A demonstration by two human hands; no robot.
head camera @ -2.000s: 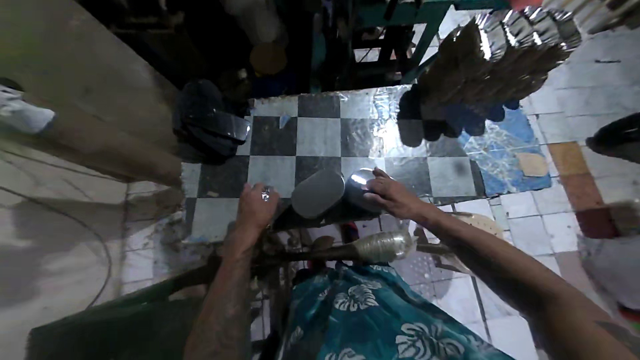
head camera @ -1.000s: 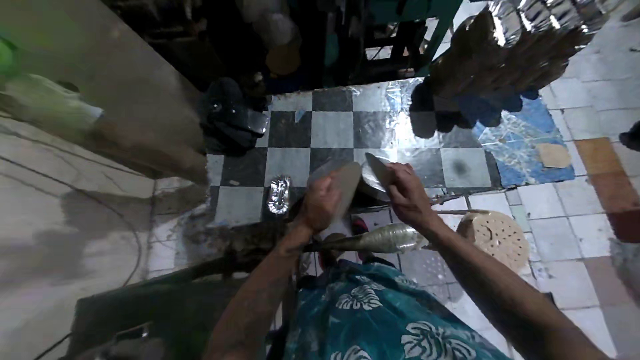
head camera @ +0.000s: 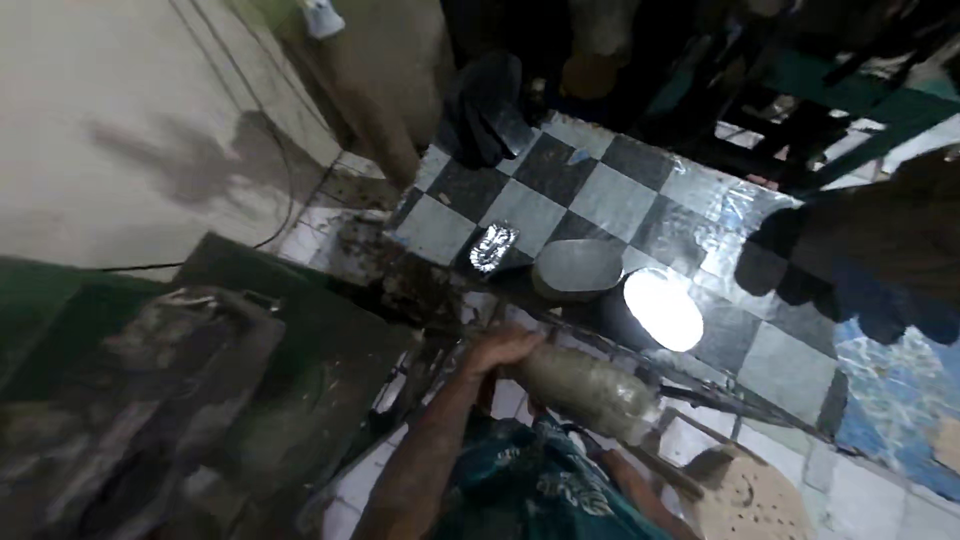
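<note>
My left hand (head camera: 510,345) is closed around the left end of a thick pole wrapped in clear plastic (head camera: 589,390), below the table's near edge. What looks like my right hand or wrist (head camera: 619,469) is blurred beneath the pole's right end; its fingers cannot be made out. On the checkered table top (head camera: 611,199) lie a grey oval piece with a deep side (head camera: 577,266) and, right of it, a brightly shining oval piece (head camera: 664,309). A small crinkled, silvery foil-like piece (head camera: 493,247) lies to their left.
Dark scalloped stacks (head camera: 870,240) stand at the right by a blue patterned sheet (head camera: 892,397). A dark cloth or bag (head camera: 487,112) rests on the far left corner. A green surface (head camera: 300,390) is at left, a perforated round seat (head camera: 750,495) at lower right.
Both hands have left the oval pieces, which now lie on the table. My left hand has moved down onto the wrapped pole. The view has turned strongly.
</note>
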